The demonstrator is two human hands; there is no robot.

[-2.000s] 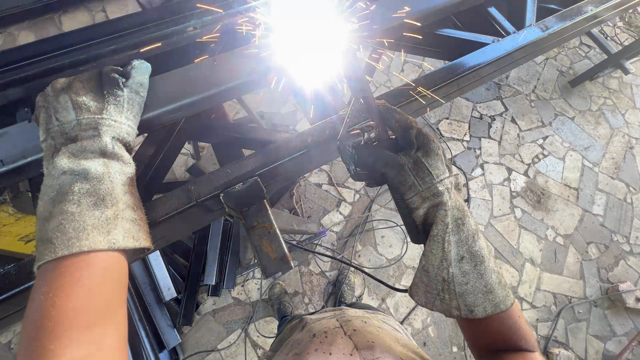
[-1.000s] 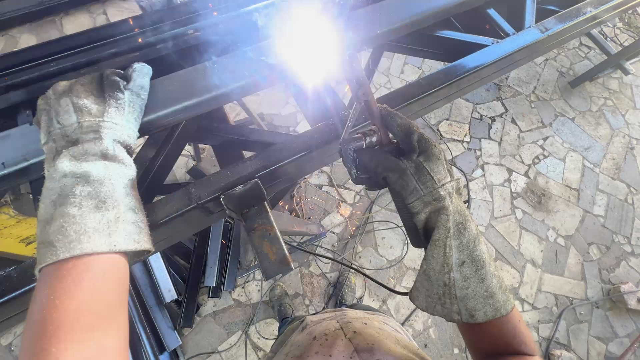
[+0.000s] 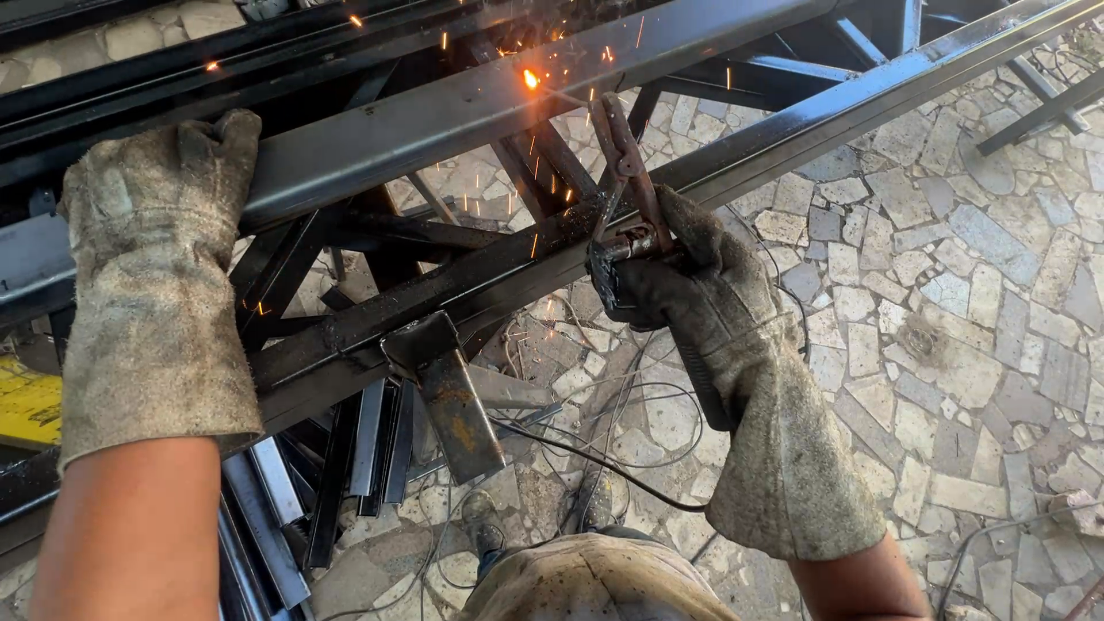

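Note:
My left hand (image 3: 164, 190), in a thick, stained leather welding glove, rests on the near steel tube (image 3: 388, 129) at the left, its fingers curled over the top. In a matching glove, my right hand (image 3: 699, 276) is closed around the handle of a welding electrode holder (image 3: 628, 164). A thin electrode (image 3: 565, 97) runs from the holder's jaws to a small orange glowing spot (image 3: 530, 79) on the tube's face, with sparks flying around it. A second steel bar (image 3: 759, 142) of the frame runs parallel, nearer to me, with a rusty bracket (image 3: 457, 414) sticking out from it.
Cut steel profiles (image 3: 267, 517) stand in a bundle at the lower left, near a yellow metal piece (image 3: 30, 401). Cables (image 3: 621, 470) lie across the stone paving (image 3: 949, 345) by my boots (image 3: 481, 517). Diagonal braces (image 3: 854, 43) join the bars at the upper right.
The bright white arc seen in both earlier frames has gone out, leaving a small orange glow and scattered sparks. Both hands have stayed in about the same places.

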